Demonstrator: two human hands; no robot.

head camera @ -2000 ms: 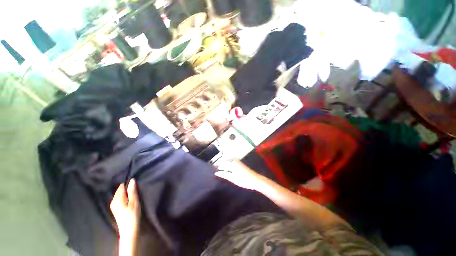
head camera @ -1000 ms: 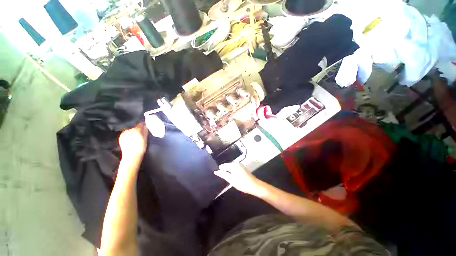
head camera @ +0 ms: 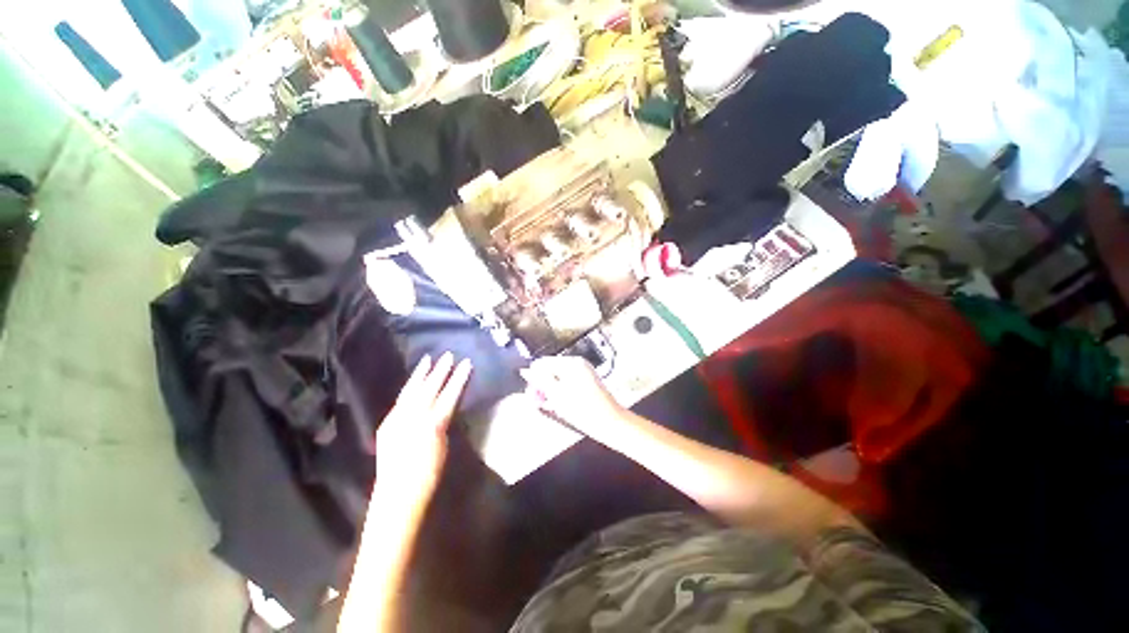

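The dark fabric (head camera: 452, 331) lies bluish under the lamp at the needle end of the tan-brown overlock machine (head camera: 563, 235). My left hand (head camera: 421, 402) lies on the fabric, fingers extended and a little apart, just in front of the lit end. My right hand (head camera: 567, 390) is at the machine's front edge, thumb and fingertips together at the fabric's right edge; what lies between the fingertips is too bright to make out. The white lamp head (head camera: 391, 284) is left of the needle area. The presser foot is hard to make out in the glare.
A black garment heap (head camera: 260, 284) hangs left of and behind the machine. The white table (head camera: 526, 439) shows in front, with a green band (head camera: 675, 324). A red plastic bag (head camera: 867, 371) is at the right. Thread cones (head camera: 468, 25), black cloth (head camera: 780, 118) and white fabric (head camera: 1028, 99) are behind.
My left hand has moved right and toward me from beside the lamp, onto the fabric. The fabric has shifted left and back, uncovering the table's front corner. My right hand stays by the machine's front.
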